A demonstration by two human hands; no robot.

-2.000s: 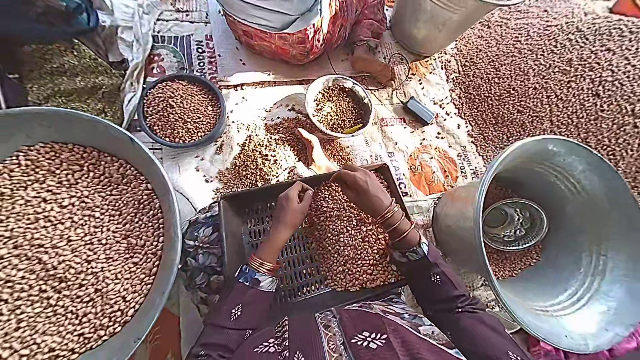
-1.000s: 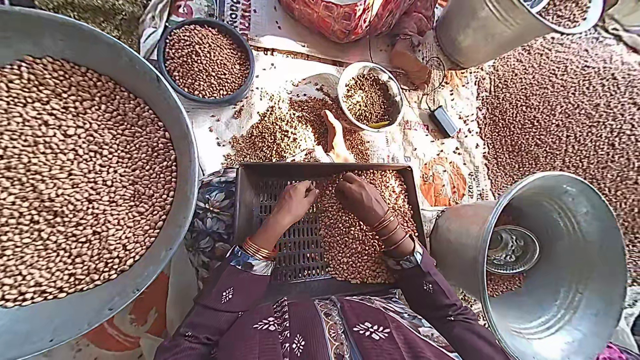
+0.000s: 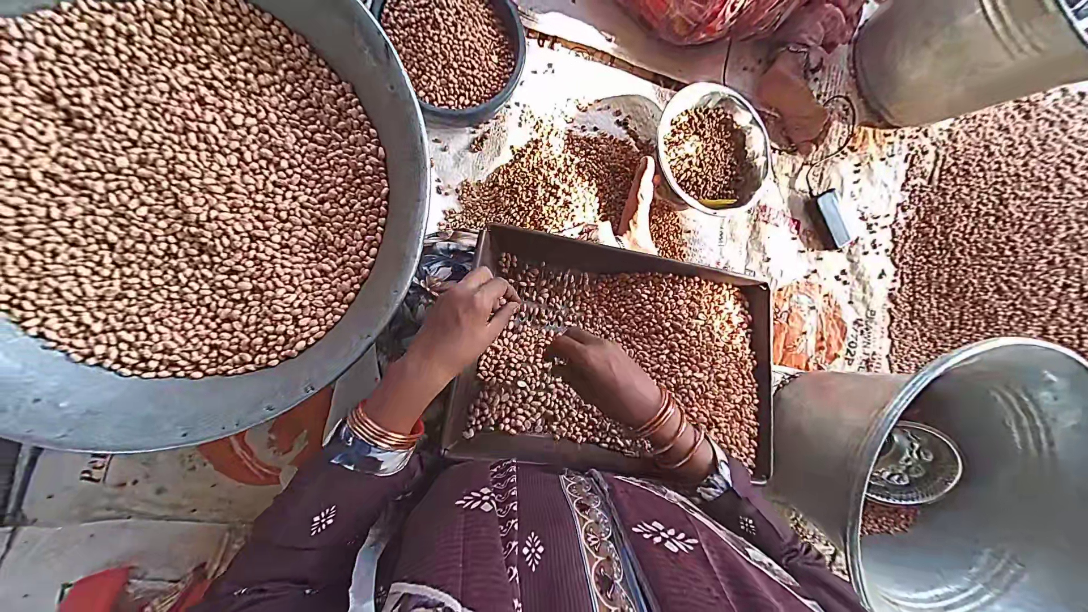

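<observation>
A dark rectangular tray with a slotted base (image 3: 766, 408) rests on my lap, spread with reddish-brown peanut kernels (image 3: 680, 340). Over its left part is my left hand (image 3: 467, 319), thumb and fingertips pinched together; whether a kernel is between them cannot be told. My right hand (image 3: 603, 374) is low over the kernels near the tray's middle, its fingers curled and their tips partly hidden. Bangles circle both wrists. Just beyond the tray's far edge, my bare foot (image 3: 639, 204) shows beside a loose heap of small kernels (image 3: 544, 183).
A large metal basin (image 3: 404, 212) of kernels fills the left. Beyond are a dark bowl (image 3: 511, 51) and a white bucket (image 3: 759, 187). A tipped metal bucket (image 3: 816, 425) holds a small metal bowl (image 3: 922, 463). Kernels (image 3: 1003, 229) cover the right floor; another person's foot (image 3: 790, 98) is ahead.
The kernels now cover the left part of the tray, where bare slots showed before. My hands have moved apart a little. The view has shifted, with the basin filling more of it.
</observation>
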